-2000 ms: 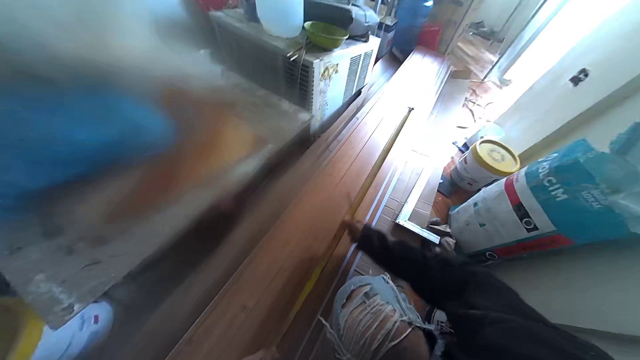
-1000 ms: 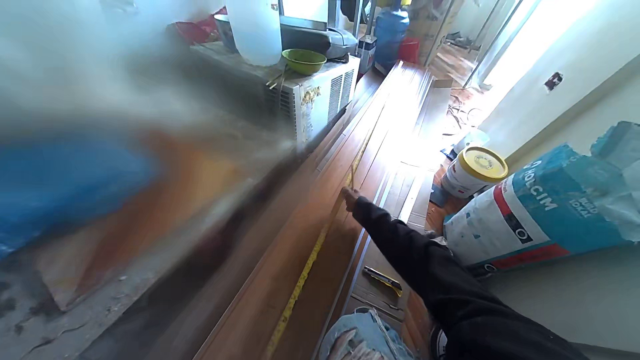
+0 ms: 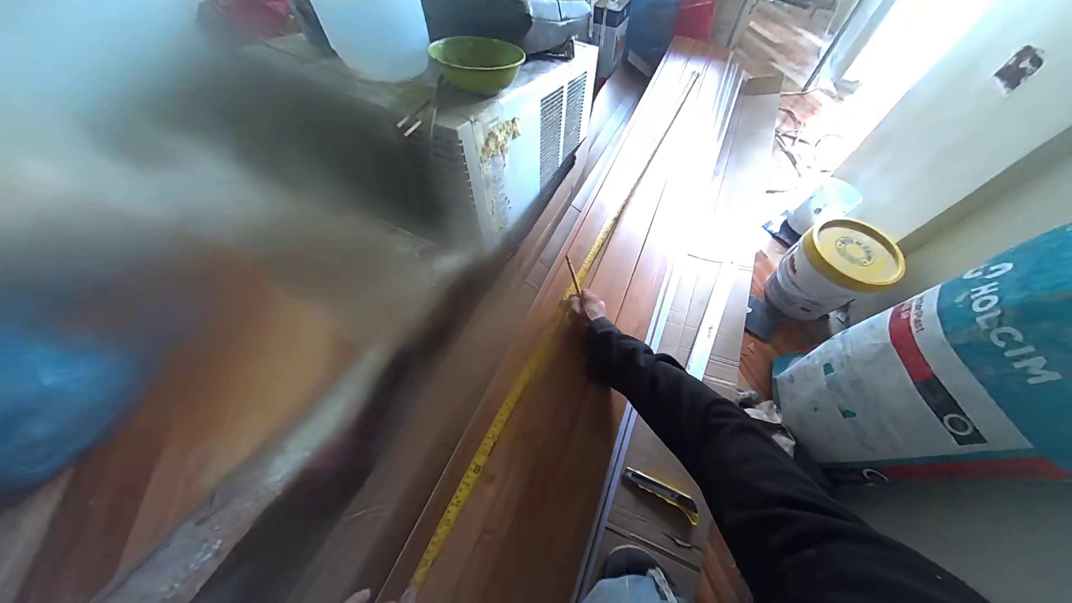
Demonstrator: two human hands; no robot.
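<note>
A yellow tape measure blade (image 3: 496,429) lies stretched lengthwise over long wood-look floor planks (image 3: 578,410). My right hand (image 3: 589,306), in a black sleeve, grips a pencil (image 3: 573,275) upright over the blade, about midway along it. At the bottom edge only the fingertips of my left hand (image 3: 383,596) show, close to the near end of the tape; the rest of that hand is out of frame. A yellow and black utility knife (image 3: 662,494) rests on cardboard (image 3: 645,528) to the right of the planks.
An air conditioner unit (image 3: 523,142) carrying a green bowl (image 3: 477,63) stands left of the planks. On the right are a yellow-lidded bucket (image 3: 833,268) and a Holcim sack (image 3: 930,368) by the wall. Blurred material fills the left side. A metal strip (image 3: 708,331) lies on the cardboard.
The earliest frame shows my knee over the cardboard beside the planks; now the utility knife is visible there. My right hand stays over the tape. The view has shifted somewhat.
</note>
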